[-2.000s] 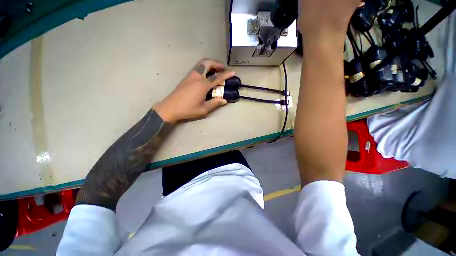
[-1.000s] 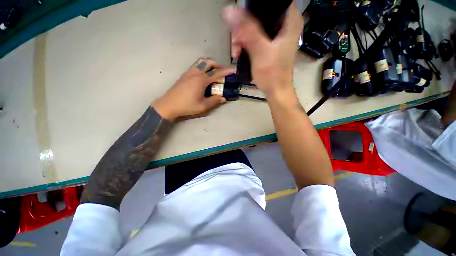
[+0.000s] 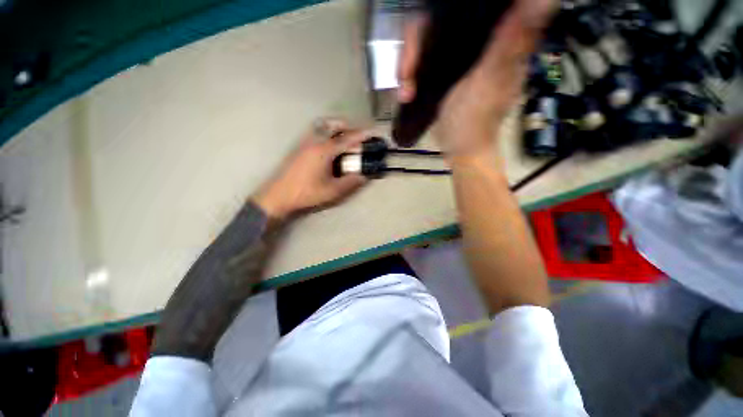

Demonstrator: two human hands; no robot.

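The black twin-barrel unit (image 3: 374, 158) lies flat on the bench with its pale label (image 3: 351, 164) showing and two thin black leads (image 3: 419, 171) pointing right. My left hand (image 3: 314, 175), on the tattooed arm, holds the unit from its left side. My right hand (image 3: 472, 102) is blurred and grips the black electric screwdriver (image 3: 452, 57), which is tilted with its lower end just above and right of the unit. The bit cannot be made out. The lead ends are hidden behind my right arm.
The screw feeder (image 3: 384, 65) stands behind the unit, partly hidden by the screwdriver. A pile of black units (image 3: 619, 89) lies on the right. The screwdriver cord (image 3: 542, 171) crosses the bench. A person's pale sleeve (image 3: 672, 216) and a red stool (image 3: 582, 236) are at right.
My right hand came from the feeder down to the unit with the screwdriver, and is now slightly up and right of it. My left hand stays on the unit. The view has shifted slightly.
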